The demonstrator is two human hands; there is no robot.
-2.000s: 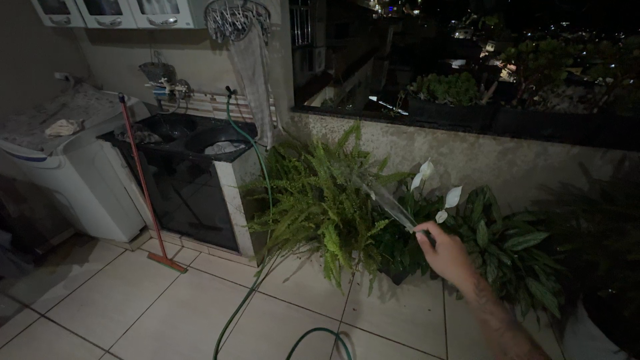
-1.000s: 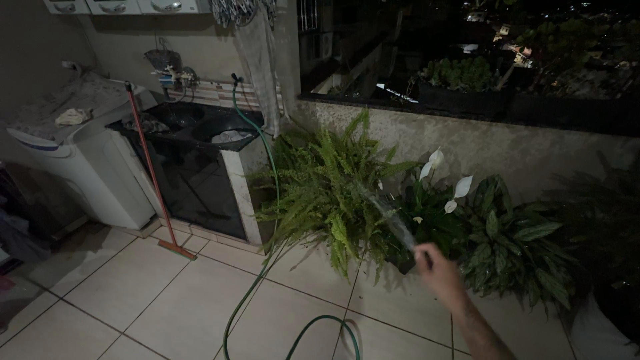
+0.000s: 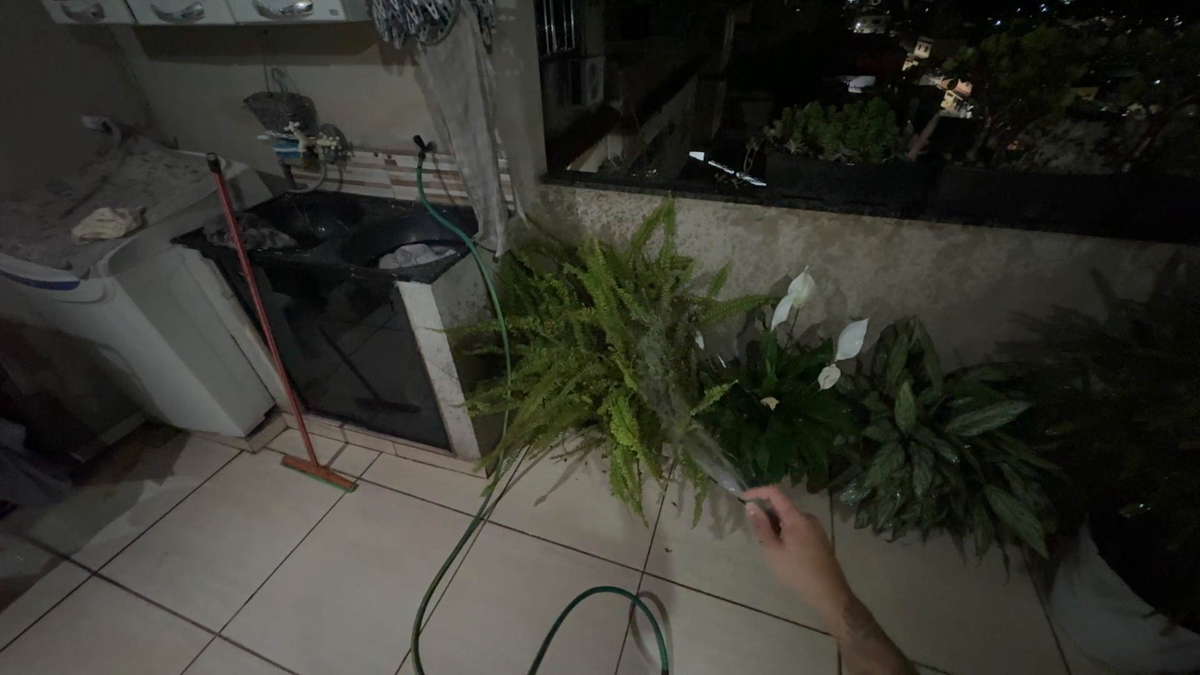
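Observation:
My right hand (image 3: 792,539) reaches in from the lower right, its fingers closed round the end of a green garden hose (image 3: 487,511). The nozzle end is mostly hidden in the fingers. A spray of water (image 3: 712,459) fans from it up and left onto a large green fern (image 3: 600,347) against the low wall. The hose runs from a wall tap (image 3: 422,145) beside the sink, down past the fern and in a loop over the floor. Right of the fern stand a peace lily with white blooms (image 3: 797,403) and a broad-leaved plant (image 3: 947,431). My left hand is out of view.
A black double sink (image 3: 375,267) stands at the left, with a red-handled floor squeegee (image 3: 258,309) leaning on it. Beside it is a white washing machine (image 3: 178,328). A low wall (image 3: 937,281) runs behind the plants. A white pot (image 3: 1106,600) sits at the lower right on the tiled floor (image 3: 309,562).
The water spray, earlier pointed at the fern's right side, still falls there. My right hand keeps its hold and has shifted slightly. The view has turned a little.

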